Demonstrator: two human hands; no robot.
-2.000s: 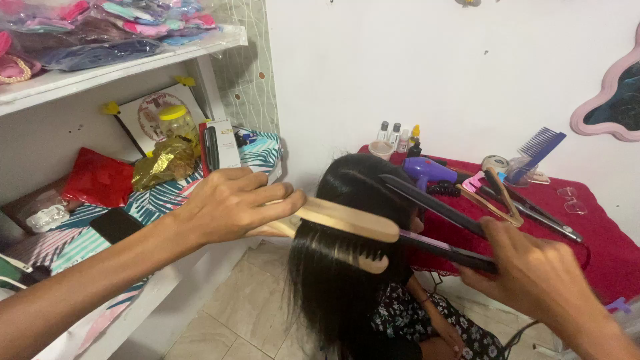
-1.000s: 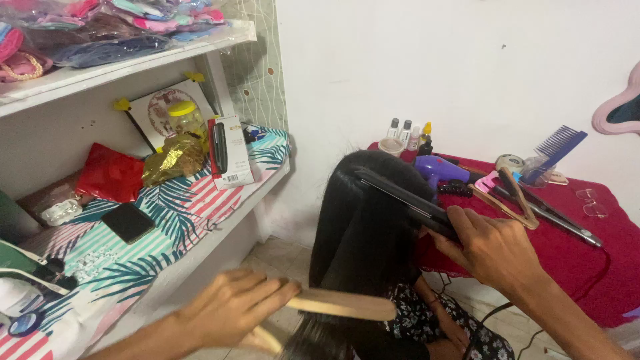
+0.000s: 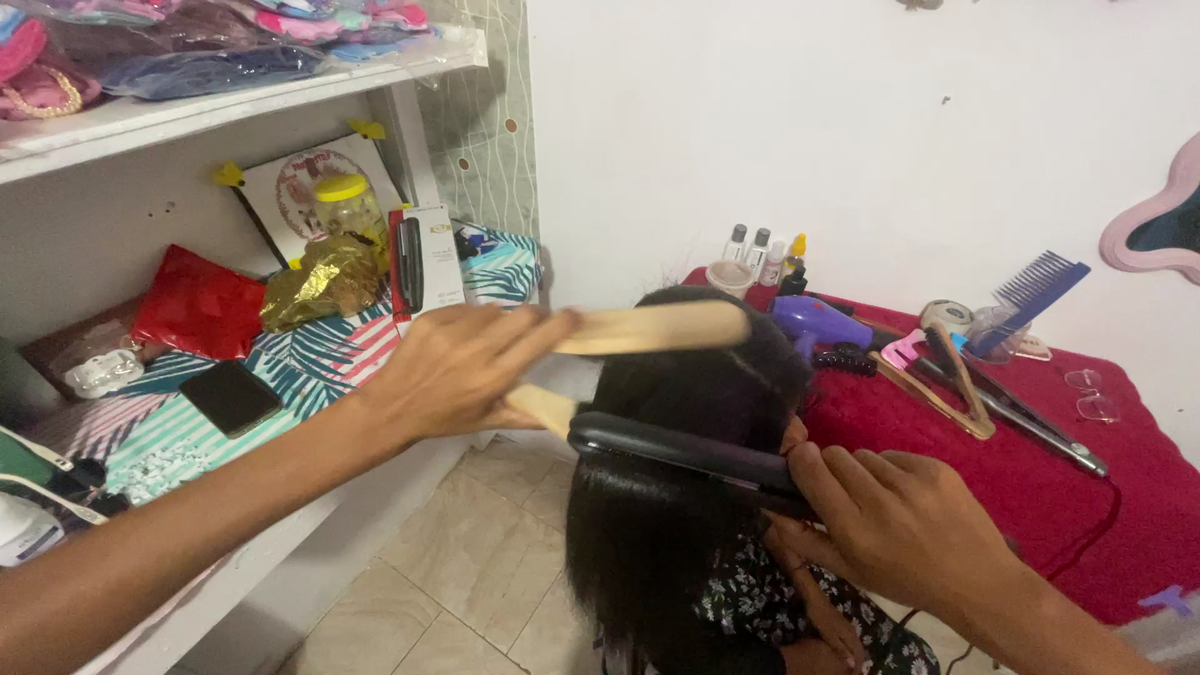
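A seated person's long black hair (image 3: 637,544) is below my hands. My left hand (image 3: 469,370) grips a V-shaped wooden hair tool (image 3: 656,328); its upper arm lies across the top of the head, blurred, while its lower arm runs down to the iron's tip. In my right hand (image 3: 891,506) is a black hair straightener (image 3: 684,445), its plates set across the hair at the back of the head. Whether the plates press fully together cannot be seen. The person wears a dark floral garment (image 3: 750,591).
On the red cloth (image 3: 1031,525) at right lie a purple hair dryer (image 3: 820,323), a blue comb (image 3: 1031,305), another iron (image 3: 1050,436) with a cord and glasses (image 3: 1092,394). White shelving (image 3: 281,562) at left holds a phone (image 3: 230,398), a red packet (image 3: 202,305) and a boxed iron (image 3: 427,262).
My left hand has risen with the wooden tool from low in the view to the head. My right hand has brought the straightener from the crown down to the hair lower at the back.
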